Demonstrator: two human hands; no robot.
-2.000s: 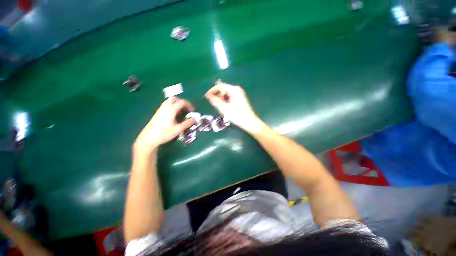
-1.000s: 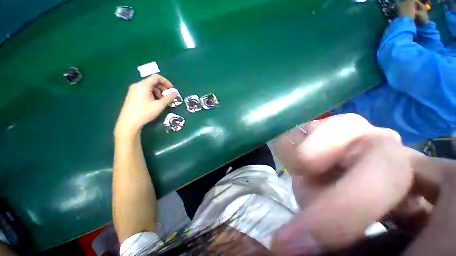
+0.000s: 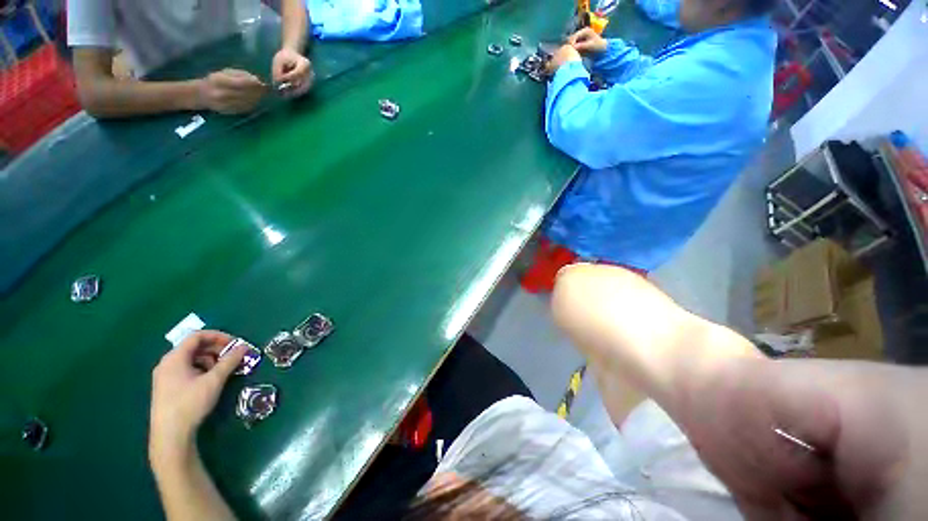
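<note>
My left hand [image 3: 191, 392] is at the lower left over the green belt, its thumb and fingers shut on a small squarish silver-and-dark unit [image 3: 244, 356]. Two more units [image 3: 284, 349] lie touching or nearly touching just right of it, and another unit [image 3: 256, 403] lies below, nearer me. A small white card [image 3: 185, 329] lies just beyond my left fingers. My right hand [image 3: 804, 448] is large, blurred and cut off at the lower right, raised close to the camera off the belt. A thin bright sliver shows at it; what it holds cannot be told.
The green belt [image 3: 407, 193] runs away to the upper right. Single units lie at the left [image 3: 85, 289], lower left [image 3: 36, 433] and farther up [image 3: 389, 109]. A person in blue [image 3: 661, 132] works at the right edge; another sits across. Cardboard boxes [image 3: 814, 295] stand right.
The view has swung right, bringing the neighbours into sight. My right hand left the belt and rose close to the camera, now farther right. My left hand stays at the units by the card.
</note>
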